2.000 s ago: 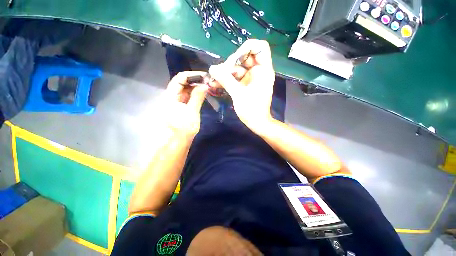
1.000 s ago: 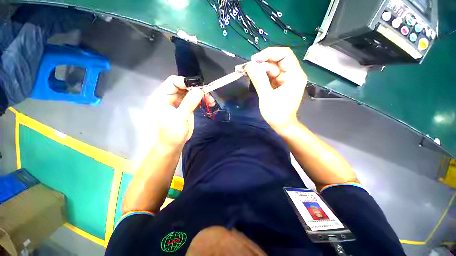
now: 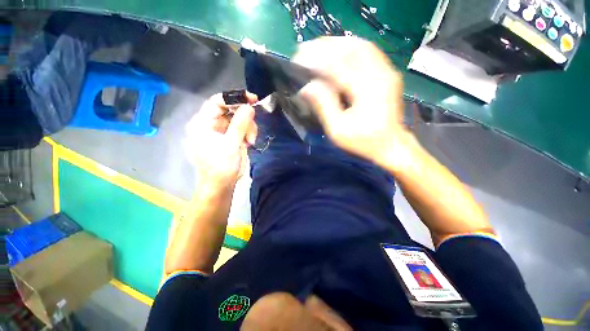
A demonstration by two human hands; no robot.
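Note:
My left hand (image 3: pixel 220 136) pinches a small black connector housing (image 3: pixel 235 97) at its fingertips, held over my lap. A short whitish strip (image 3: pixel 266 103) sticks out from these fingertips towards the right. A thin dark wire hangs below the fingers. My right hand (image 3: pixel 356 97) is raised near the bench edge, blurred by motion, with its fingers curled. A dark, blurred shape lies beside its fingers; whether the hand holds it cannot be told.
Black leads with ring-like ends (image 3: pixel 317 19) lie on the green bench (image 3: pixel 200 18). A grey-black machine (image 3: pixel 504 39) with coloured round buttons stands on the right. A blue stool (image 3: pixel 120 97), a person's blue clothing (image 3: pixel 55 77) and a cardboard box (image 3: pixel 65 271) are on the left.
The strip was stretched between both hands; now its right end is free of my right hand, which has moved up and blurred. My left hand still holds the black housing.

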